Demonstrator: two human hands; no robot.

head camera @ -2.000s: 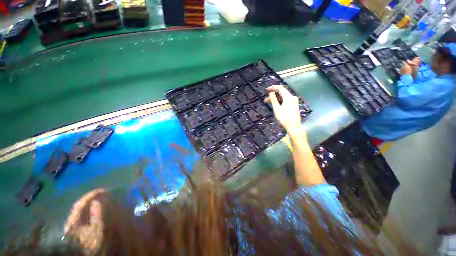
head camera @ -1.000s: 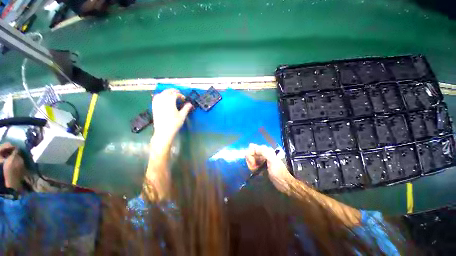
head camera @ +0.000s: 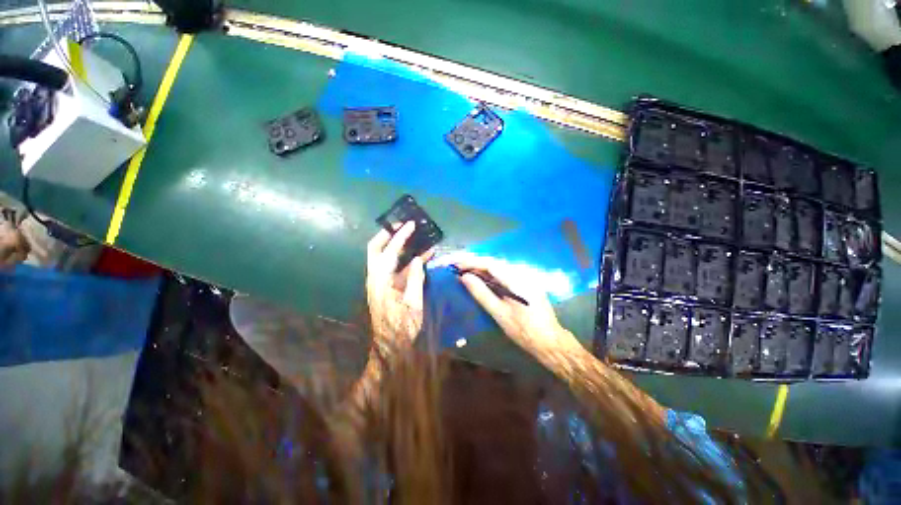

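My left hand (head camera: 397, 286) holds a black plastic housing (head camera: 413, 226) by its lower part, in front of me at the edge of the blue film (head camera: 425, 168). My right hand (head camera: 502, 304) is just right of it and holds a thin dark pen-like tool (head camera: 499, 286), whose tip end lies near my left fingers. I cannot tell if the tool touches the housing. Three more housings lie flat farther back: one on the green bench (head camera: 294, 132), one at the film's left part (head camera: 370, 125) and one near the rail (head camera: 474, 131).
A black blister tray (head camera: 734, 249) full of housings lies at the right. A narrow brown-grey strip (head camera: 576, 244) is on the film beside it. A pale speck (head camera: 460, 342) lies at the bench edge. A white box (head camera: 83, 128) with cables stands at the left, near another person's blue sleeve (head camera: 69, 311).
My left hand has moved right and nearer me and now holds one housing up. The housings at the back are now apart and uncovered. My right hand has stayed beside the film with the tool.
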